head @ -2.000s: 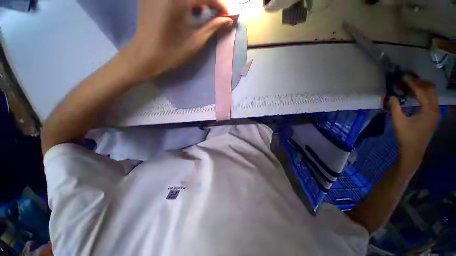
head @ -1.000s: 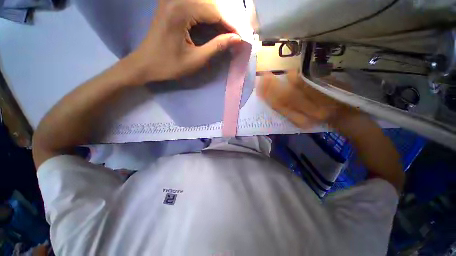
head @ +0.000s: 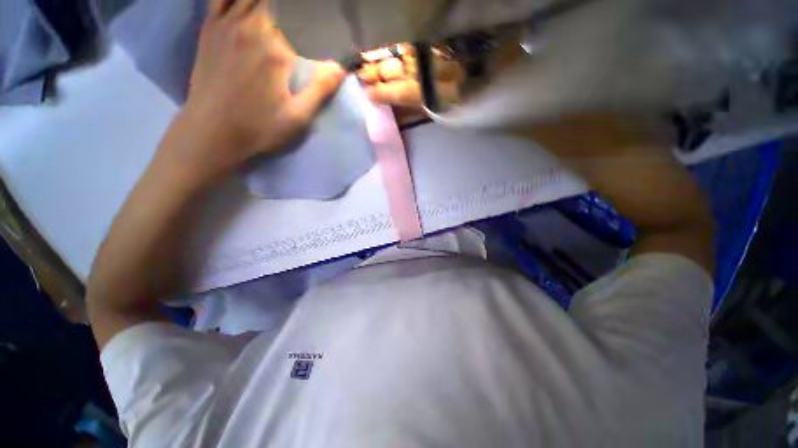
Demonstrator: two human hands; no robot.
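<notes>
The light grey-blue fabric panel (head: 315,156) lies on the white table with its rounded end towards me. My left hand (head: 254,96) rests spread on it, its thumb reaching towards the lit needle area. The pink strip (head: 396,175) runs from the needle area down over the table's front edge. My right hand (head: 398,83) is under the machine head, with its fingers at the strip's upper end, partly hidden by machine parts. The needle and presser foot cannot be made out.
The blurred sewing machine head (head: 577,66) covers the upper right, above my right forearm. Grey fabric (head: 26,48) lies at the far left. A blue basket (head: 744,206) stands below the table at the right. Grey fabric hangs below the table's front edge.
My right hand let go of the scissors at the right and moved left to the strip under the machine head. My left hand has shifted slightly left and spread. The view has tilted.
</notes>
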